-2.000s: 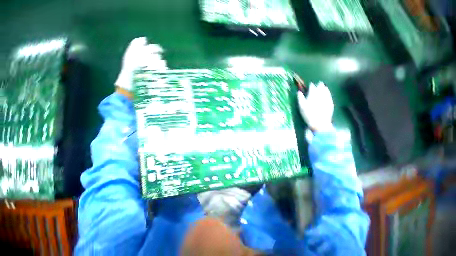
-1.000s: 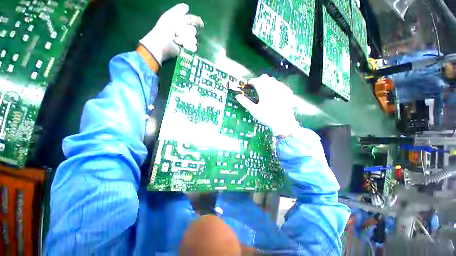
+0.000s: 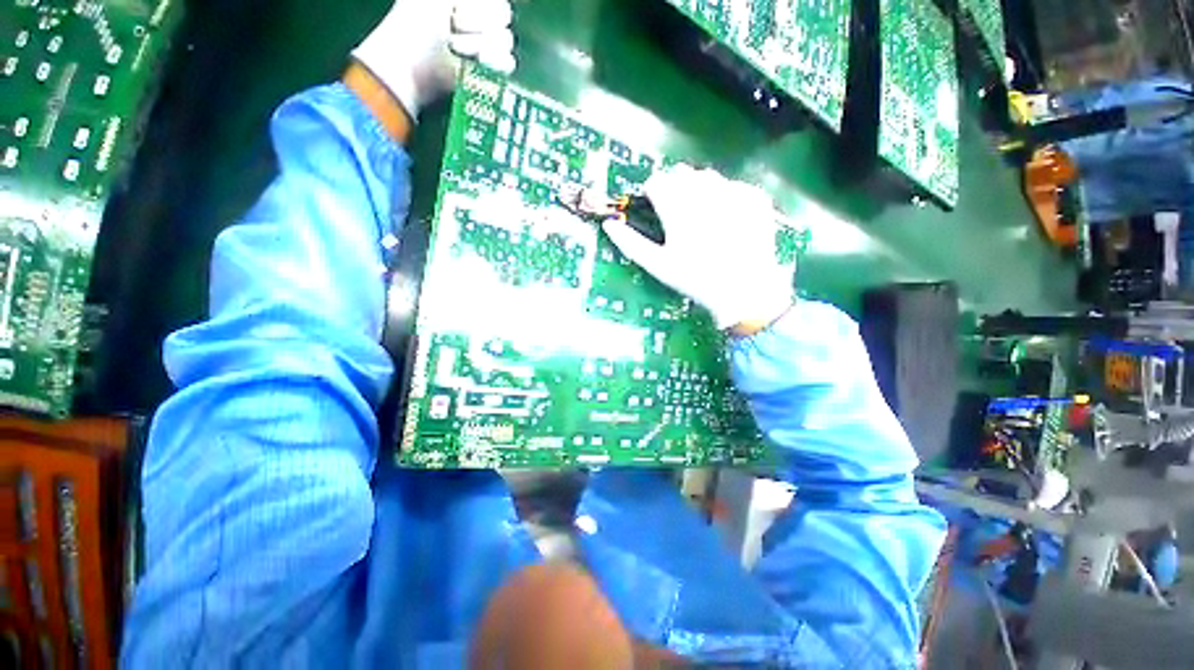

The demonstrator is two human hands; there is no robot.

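A large green circuit board (image 3: 524, 353) lies in front of me with its shiny solder pads facing up. My left hand (image 3: 452, 46), in a white glove, is at the board's far left corner with its fingers curled on the edge. My right hand (image 3: 714, 242), in a white glove, is shut on small cutters (image 3: 596, 202). The cutters' silvery jaws are over the upper part of the board, and a bit of orange grip shows between the fingers. The rest of the cutters is hidden in the hand.
Another green board (image 3: 66, 170) lies at the far left. More boards (image 3: 919, 98) stand at the upper right. A dark block (image 3: 913, 347) is right of my right sleeve. An orange-brown rack (image 3: 59, 537) is at the lower left. A person's blue sleeve (image 3: 1126, 157) shows at the far right.
My right hand has come from beside the board's right edge to over its upper part, with the cutters, and has since shifted slightly left across it. My left hand stays at the far left corner.
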